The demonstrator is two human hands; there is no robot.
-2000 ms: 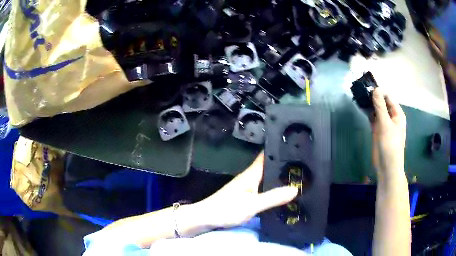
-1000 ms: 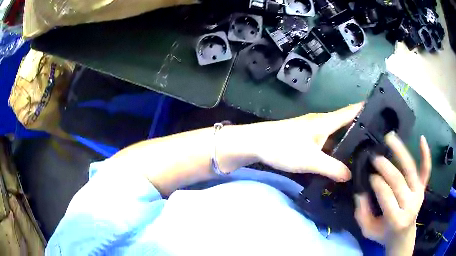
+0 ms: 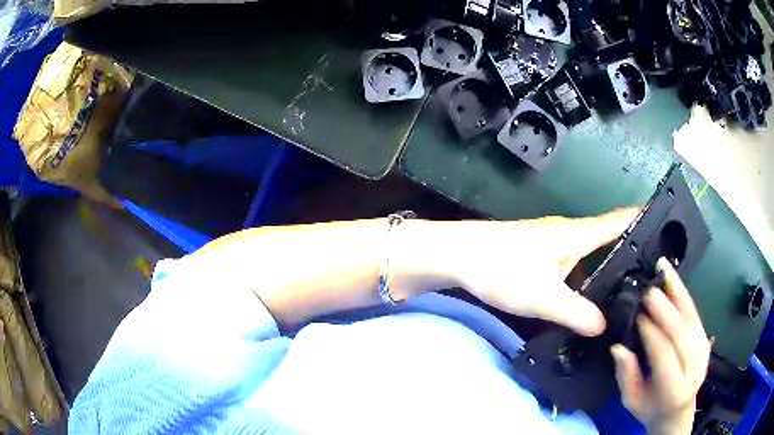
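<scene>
A long flat black power strip housing (image 3: 689,223) with round openings is tilted over the bench's front edge at the lower right. My left hand (image 3: 543,272) grips it by its left edge, thumb on its face and fingers partly hidden behind. My right hand (image 3: 666,348) holds a black socket insert (image 3: 626,302) against the middle opening. The insert is dark and partly covered by the fingers, so how far it sits in cannot be told. A yellow wire shows behind the housing's top end.
Loose grey socket inserts (image 3: 392,75) lie on the dark green bench top (image 3: 280,102), with a heap of black parts (image 3: 737,76) at the upper right. A pale sheet (image 3: 730,161) lies at right. A tan bag (image 3: 64,119) and blue bins are beyond the bench's front edge at left.
The right hand has brought the black insert from over the bench to the housing. The housing has gone from upright to tilted. The view has shifted down and right, and the large bag is mostly out.
</scene>
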